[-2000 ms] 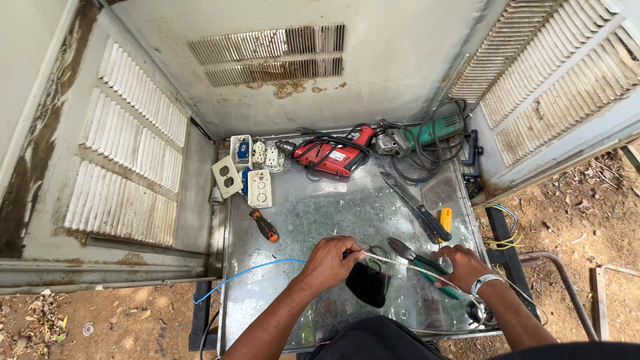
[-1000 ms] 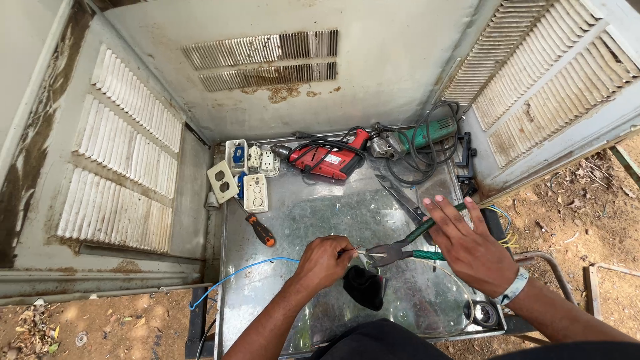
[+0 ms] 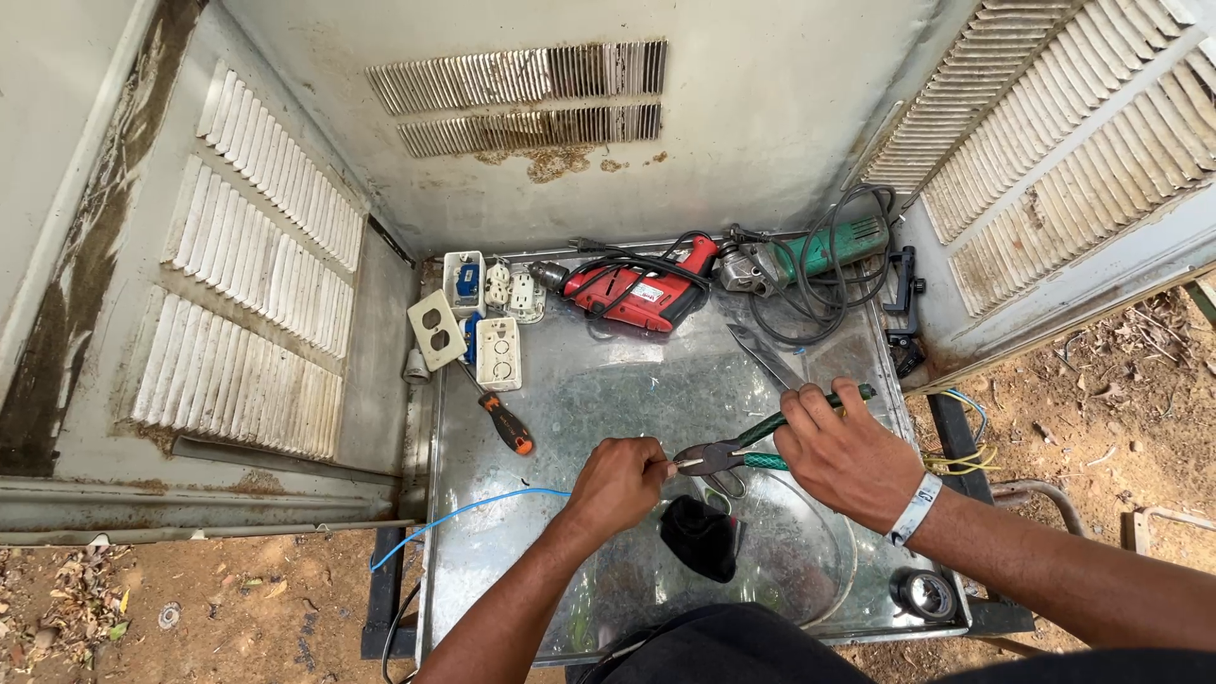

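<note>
My left hand [image 3: 617, 483] pinches the end of wire at the jaws of green-handled pliers [image 3: 708, 460]. A blue wire [image 3: 465, 505] runs from that hand over the sheet's left edge. My right hand [image 3: 841, 446] is closed around the pliers' handles, which are spread somewhat apart. A pale cable [image 3: 848, 579] curves across the metal tabletop [image 3: 608, 399] at the right. Just below the pliers lie a black cloth-like item [image 3: 700, 540] and a looped metal handle, perhaps of scissors. A knife [image 3: 765, 356] lies beyond my right hand, its handle hidden.
A red corded drill [image 3: 646, 290] and a green angle grinder [image 3: 826, 249] lie along the back. White electrical boxes [image 3: 499, 354], outlets [image 3: 523, 293] and a cover plate [image 3: 436, 330] sit back left, near a screwdriver [image 3: 505, 423]. A round metal item [image 3: 926, 596] stands front right. Louvred metal panels surround three sides.
The pliers have come up to the wire end at my left hand. My right hand, spread over the handles one second ago, has closed around them.
</note>
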